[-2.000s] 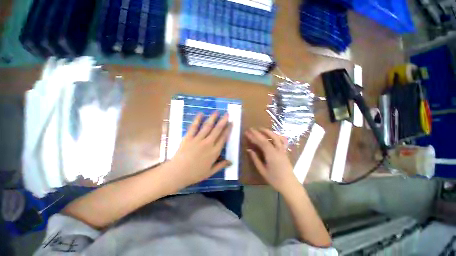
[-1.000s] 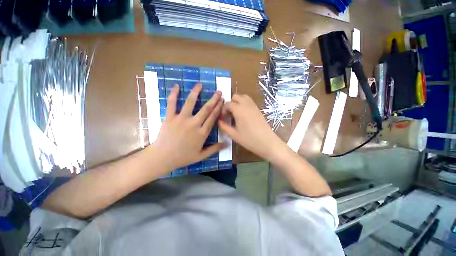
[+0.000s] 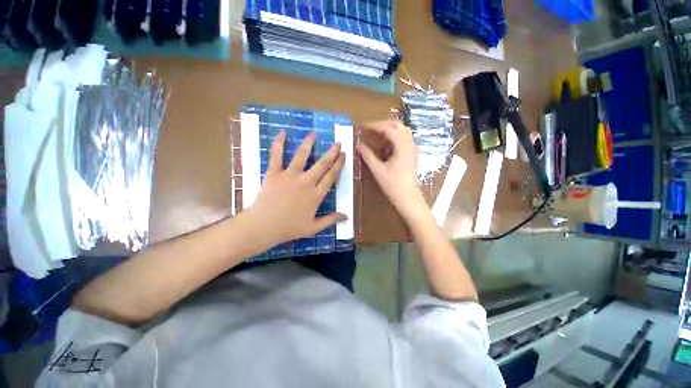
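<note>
The blue solar cell assembly [image 3: 295,120] lies flat near the bench's front edge, with a white strip [image 3: 251,163] along its left side and another white strip [image 3: 345,182] along its right side. Thin ladder-like ribbon [image 3: 236,167] shows beside its left edge, and a thin line beside its right edge. My left hand [image 3: 295,193] lies flat on the assembly with its fingers spread and holds nothing. My right hand [image 3: 392,159] is just right of the assembly, thumb and fingertips curled close together at its right edge; whether they pinch something is too small to tell.
A ribbon heap [image 3: 432,125], loose white strips [image 3: 489,193] and a soldering iron [image 3: 523,129] by its black stand [image 3: 482,110] are right. Long ribbons [image 3: 117,167] and white strips [image 3: 38,167] are left. A finished stack [image 3: 322,45] and cell strings [image 3: 159,19] are behind.
My right hand has moved from the right white strip to just outside the assembly's right edge. My left hand stays flat on the assembly. The camera view has shifted a little.
</note>
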